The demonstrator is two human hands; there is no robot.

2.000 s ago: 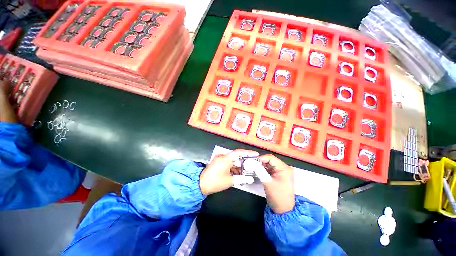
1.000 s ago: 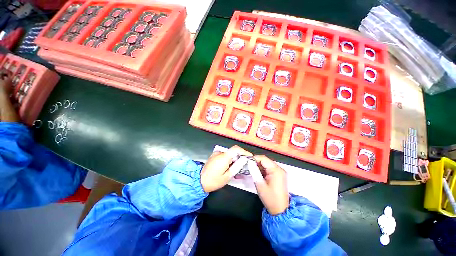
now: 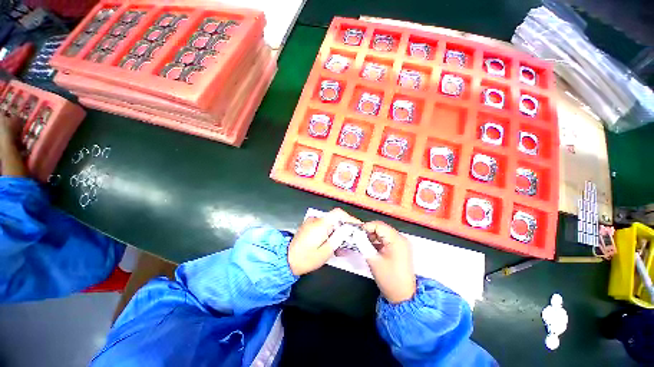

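Observation:
A small silver-grey ring-shaped metal part [image 3: 349, 235] is held between my two hands, above a white paper sheet [image 3: 448, 264]. My left hand [image 3: 315, 245] grips its left side and my right hand [image 3: 391, 259] its right side. White covers show on the fingertips that meet over it, so much of the part is hidden. The large red-orange foam tray [image 3: 423, 132] lies just beyond my hands. Its pockets hold single ring-shaped parts; one pocket right of the middle is empty.
Stacked foam trays [image 3: 237, 107] stand at the upper left. Thin loose rings [image 3: 87, 179] lie at left, near another person's blue sleeve [image 3: 50, 240]. At right are white discs [image 3: 553, 321], a yellow bin [image 3: 625, 269], a gridded strip [image 3: 589, 215] and a plastic bag [image 3: 584, 68].
Both hands stay together on the part. The fingers have shifted slightly around it, and the white-covered fingertips now lie closer together over it than two seconds ago.

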